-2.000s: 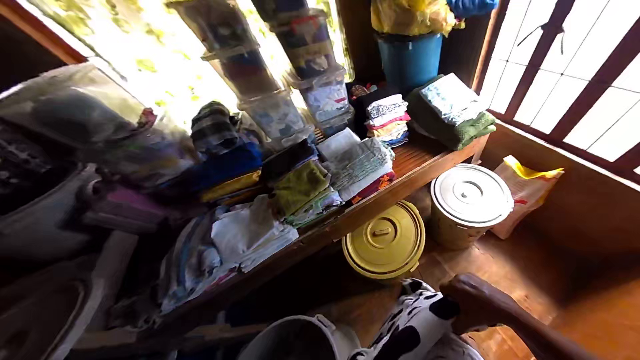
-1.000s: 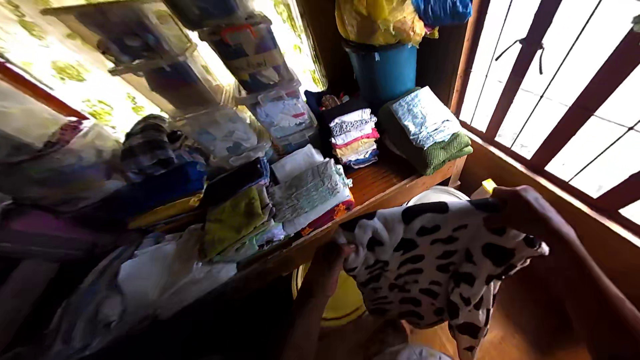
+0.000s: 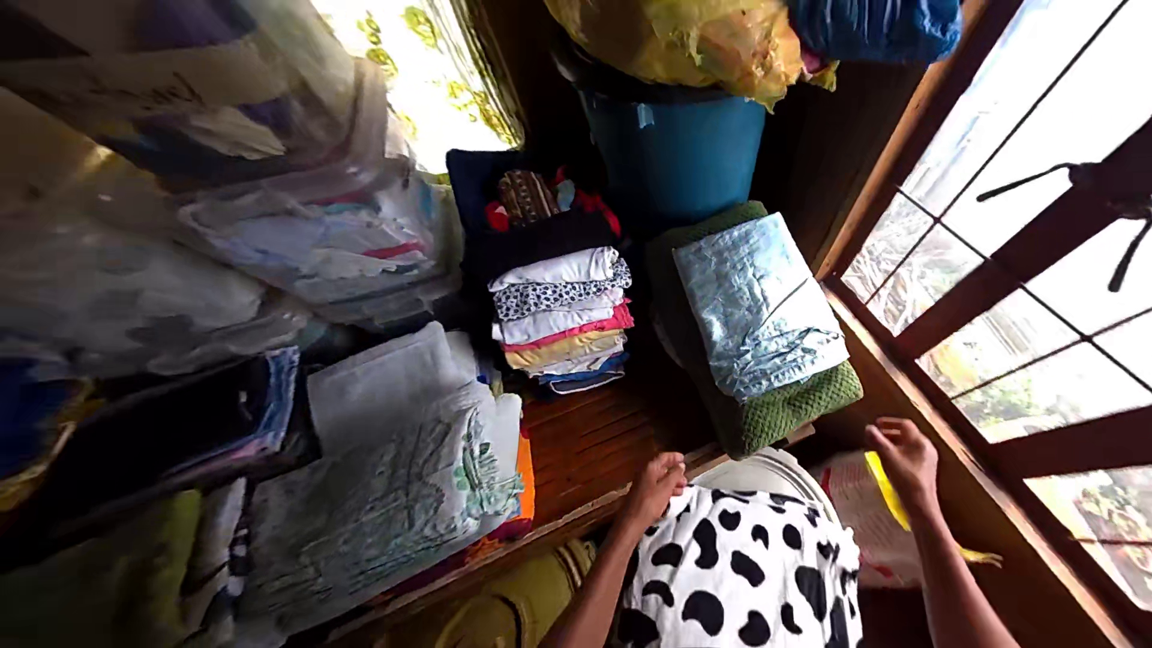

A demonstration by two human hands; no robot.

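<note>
A white cloth garment with black spots (image 3: 742, 567) hangs or lies spread at the bottom centre, below the shelf edge. My left hand (image 3: 659, 490) is at its upper left corner, fingers curled on the fabric edge. My right hand (image 3: 904, 457) is raised to the right of the garment, apart from it, with fingers bent and no cloth visible in them. Ahead on the wooden shelf stands a stack of folded clothes (image 3: 567, 315). To its right, a light blue folded cloth (image 3: 760, 306) lies on a green knitted one (image 3: 801, 409).
Folded pale cloths (image 3: 387, 468) and dark jeans (image 3: 180, 423) lie at the left on the shelf (image 3: 594, 450). Clear plastic boxes (image 3: 315, 225) are stacked behind. A blue bucket (image 3: 675, 153) stands at the back. Below are a lidded white bucket (image 3: 774, 477), a yellow-green lid (image 3: 504, 603) and a bag (image 3: 868, 513).
The spotted garment, held up between both hands a second ago, is now lower, before my body. My right hand has come away from it. The view has moved closer to the shelf.
</note>
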